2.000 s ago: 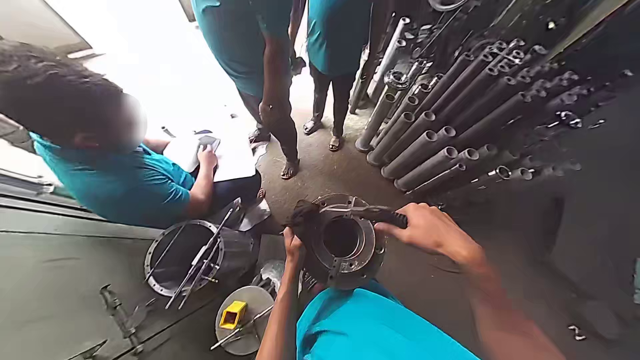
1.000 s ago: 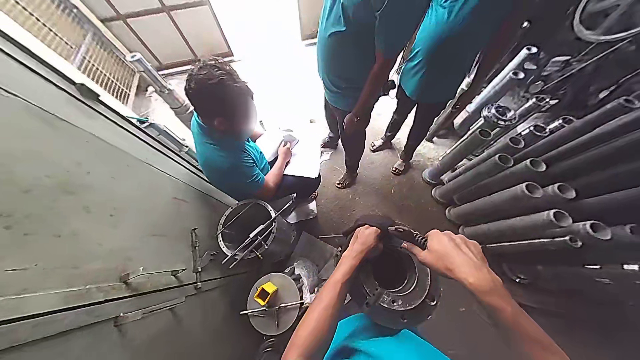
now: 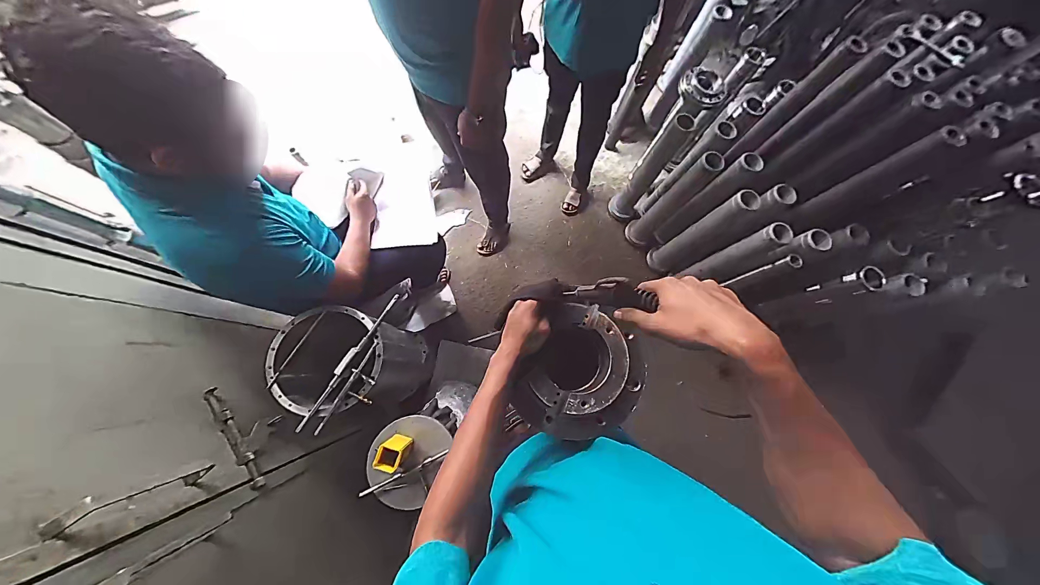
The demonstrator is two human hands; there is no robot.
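Observation:
A round flanged metal part [image 3: 613, 390] with bolt holes and a dark central bore stands upright against my turquoise shirt. At its far left rim my left hand [image 3: 526, 327] is closed on a dark cloth-like piece [image 3: 528, 294]; its exact form is hard to tell. My right hand [image 3: 699, 313] grips the dark ribbed handle of a tool [image 3: 605, 291], whose metal part reaches left across the far edge of the flange towards my left hand. The tool's left end is hidden by the dark piece.
Many metal pipes [image 3: 707, 231] lean at the right. A seated person [image 3: 236, 236] holds papers [image 3: 406, 211] at the left; two people stand ahead. Near my left arm are a flanged drum [image 3: 406, 353] with rods across it and a round plate [image 3: 422, 426] bearing a yellow block [image 3: 393, 453].
The view has swung back and forth. My left hand has moved from the flange's near left side onto the dark piece at its far rim. My right hand still holds the handle.

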